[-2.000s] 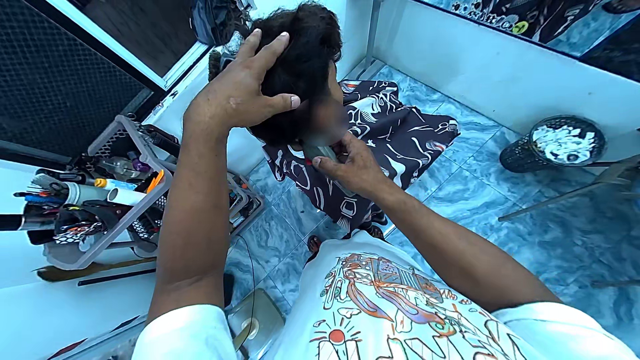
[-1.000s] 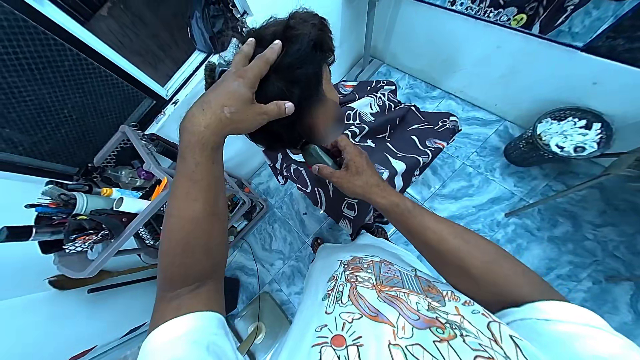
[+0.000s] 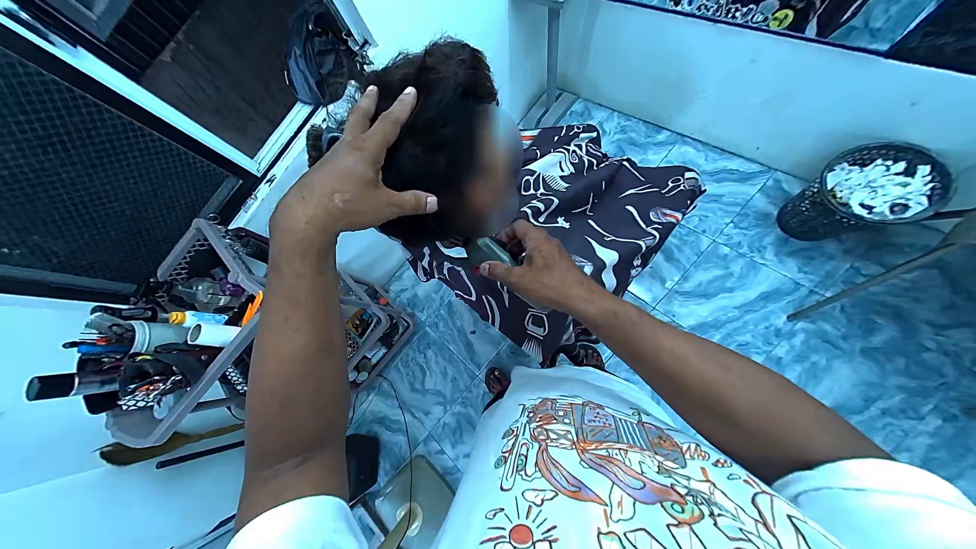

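Note:
A seated person with dark hair (image 3: 438,145) wears a dark patterned barber's cape (image 3: 602,213). My left hand (image 3: 351,171) rests spread on the side and back of the head, thumb and fingers apart in the hair. Below it, my right hand (image 3: 537,263) grips a hair clipper (image 3: 494,253), held by the person's lower face and neck above the cape. The clipper's cutting end is partly hidden by the head and my fingers.
At left stands a plastic rack (image 3: 202,366) with brushes, bottles and combs. A black mesh bin (image 3: 812,210) with white paper stands at right near a metal leg (image 3: 877,278). A cable (image 3: 408,419) runs down beside a scale-like plate (image 3: 415,496).
My left hand stays on the head in much the same pose. My right hand and the clipper remain low beside the neck, with the clipper's tilt slightly changed.

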